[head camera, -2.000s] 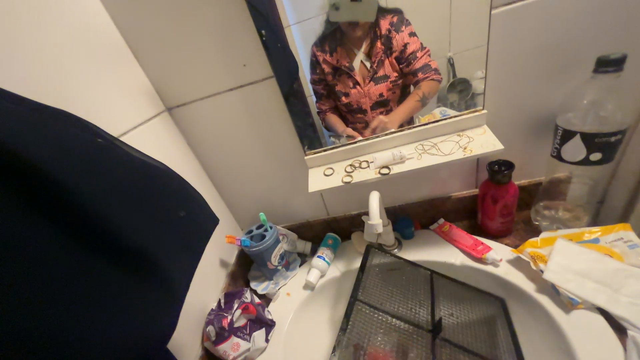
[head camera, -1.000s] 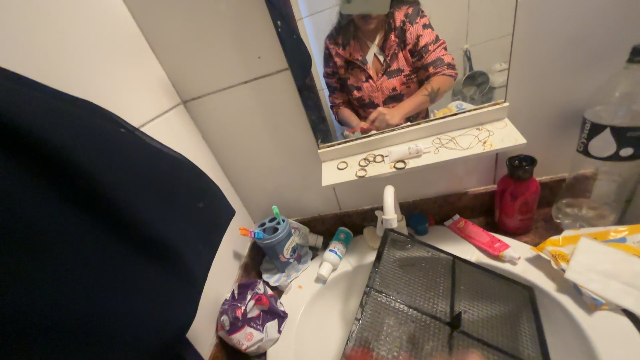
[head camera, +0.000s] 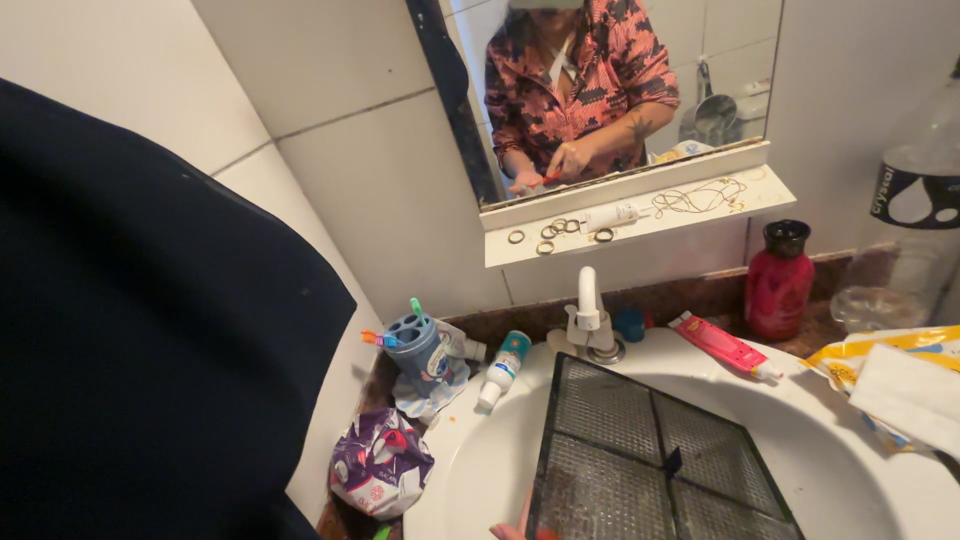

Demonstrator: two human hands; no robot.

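Observation:
A rectangular black-framed mesh filter panel (head camera: 615,450) leans in the white sink basin (head camera: 825,457), its top corner just below the faucet (head camera: 589,307). At the bottom edge, fingers of my left hand (head camera: 511,529) hold the panel's lower left side; most of that hand is cut off. A small red thing (head camera: 547,534) shows beside them, too little of it to identify. My right hand (head camera: 571,159) appears only in the mirror, fingers bent, close to a red item by the left hand's reflection. What it grips is unclear.
A blue toothbrush holder (head camera: 420,356), a white tube with a teal end (head camera: 504,369) and a purple plastic package (head camera: 381,463) stand left. Right are a red toothpaste tube (head camera: 724,346), red bottle (head camera: 778,289), clear plastic bottle (head camera: 919,195) and wipes package (head camera: 840,358). Rings lie on the shelf (head camera: 510,251); dark fabric hangs left.
In the mirror, the hands were close together and are now a little apart, with a red item showing between them. Fingers now show at the panel's left side. The view has shifted slightly.

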